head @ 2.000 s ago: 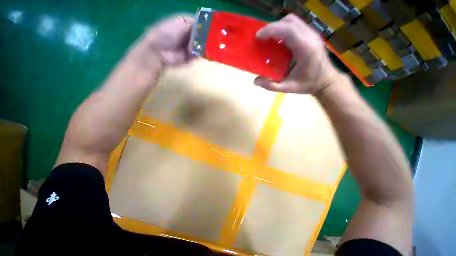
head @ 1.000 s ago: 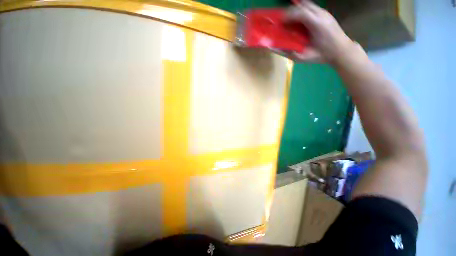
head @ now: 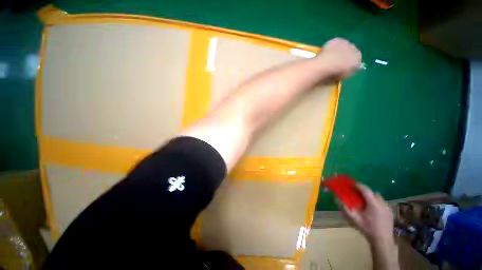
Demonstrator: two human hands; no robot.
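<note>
The large brown shipping carton (head: 116,79) lies in front of me, with yellow-orange tape (head: 196,79) along its edges and crossing on its top face. My left hand (head: 339,58) is at the carton's far right corner, my forearm stretched across the top. Its fingers are blurred and mostly hidden, so its hold is unclear. My right hand (head: 372,213) holds the red tape gun (head: 346,192) beside the carton's right edge, nearer to me. The tape gun's toothed end is too blurred to make out.
A glossy green floor (head: 391,116) surrounds the carton, with small white scraps on it. At the lower right are a brown cardboard sheet (head: 338,245), loose scrap and a blue crate (head: 467,237). A box (head: 449,26) stands at the upper right, and shiny wrap (head: 13,242) at the lower left.
My right hand has moved the red tape gun from the far right corner down along the right side. My left hand has come into view at that corner. More of the carton shows.
</note>
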